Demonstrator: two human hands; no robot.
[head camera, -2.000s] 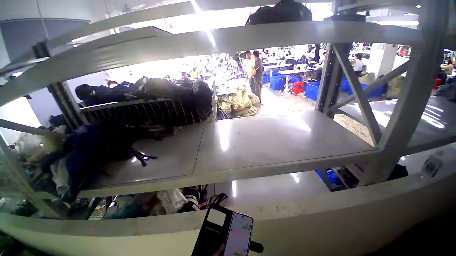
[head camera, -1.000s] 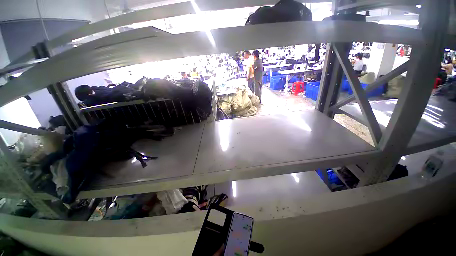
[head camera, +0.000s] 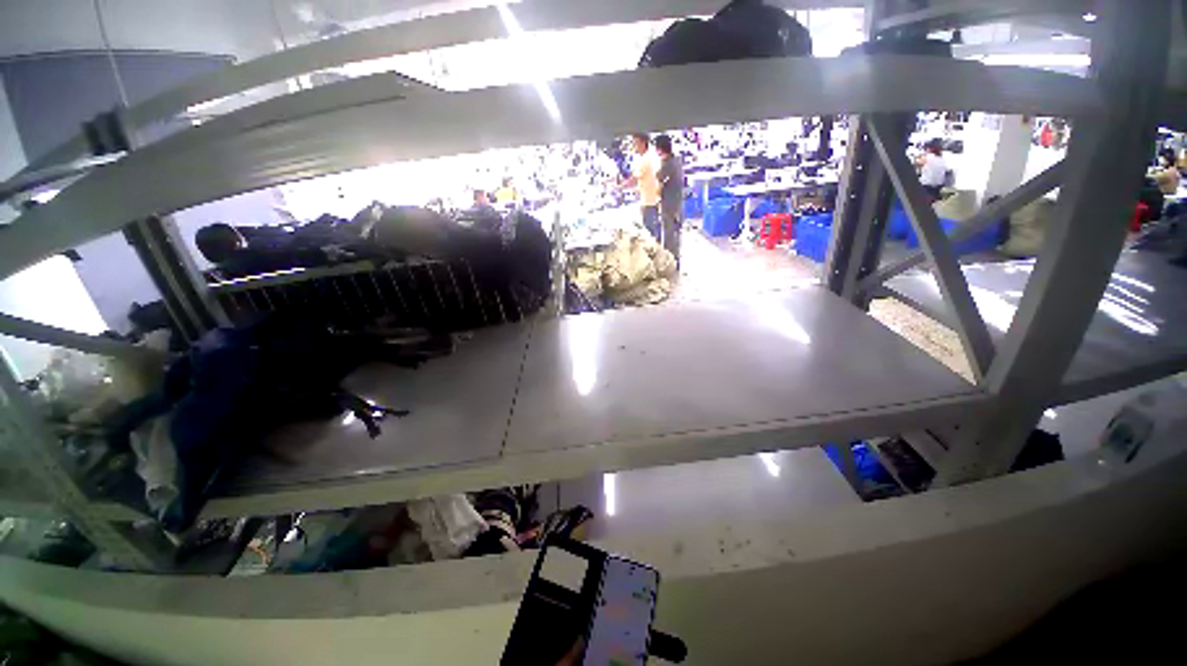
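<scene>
A smartphone with a lit screen shows at the bottom centre, in an opened dark flip case with a pale rectangle on its left half. A dark tab sticks out on the phone's right. A small bit of finger, seemingly of my left hand, shows at the phone's lower left edge, holding it; the rest is cut off by the frame's bottom. My right hand is not in view.
A low white wall runs beyond the phone, with a small clear bottle on it. Behind stands a grey steel rack with dark garments. People stand on the workshop floor.
The phone and case stay nearly still; the screen content looks slightly different. In the workshop, the standing person in the light top has shifted posture, with an arm out to the left.
</scene>
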